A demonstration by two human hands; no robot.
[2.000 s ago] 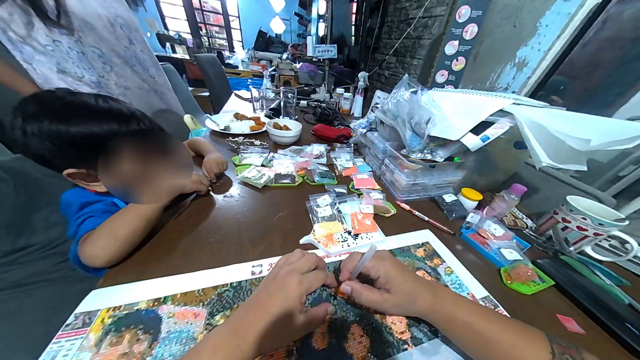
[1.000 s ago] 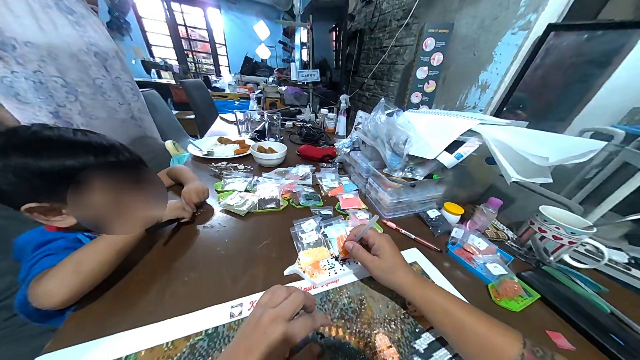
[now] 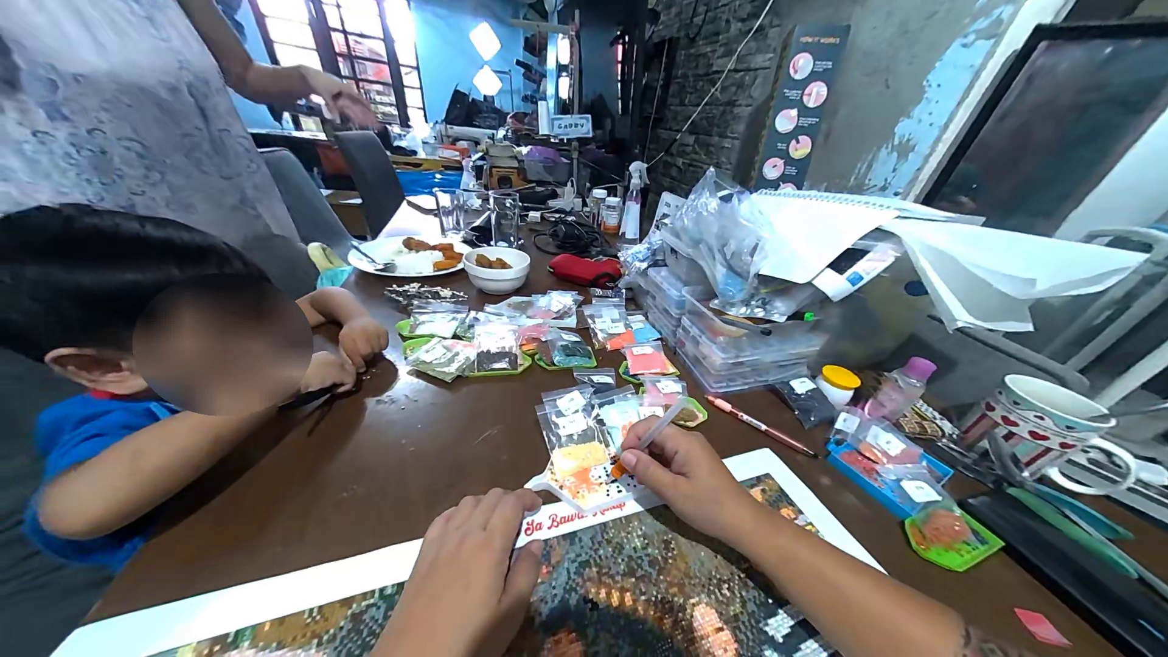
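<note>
My right hand (image 3: 680, 470) holds a translucent diamond-painting pen (image 3: 664, 423), its orange tip down at a white bead tray (image 3: 589, 493) with orange and dark beads. Small zip bags of beads (image 3: 573, 429) lie on and behind that tray. My left hand (image 3: 474, 566) rests, fingers loosely together and holding nothing that shows, on the upper edge of a diamond-painting canvas (image 3: 639, 566), left of the tray. The canvas is partly covered in small square beads and runs out of view at the bottom.
Green trays with bead bags (image 3: 497, 351) stand mid-table. A child (image 3: 182, 365) leans at the left; another person (image 3: 155, 119) stands behind. A plate of food (image 3: 406, 255), a bowl (image 3: 496, 270), stacked plastic cases (image 3: 739, 347), a red-white pen (image 3: 762, 425) and a mug (image 3: 1040, 424) are around.
My right hand has moved with the pen from over the canvas to the bead tray. My left hand has moved from the middle of the canvas to its upper edge.
</note>
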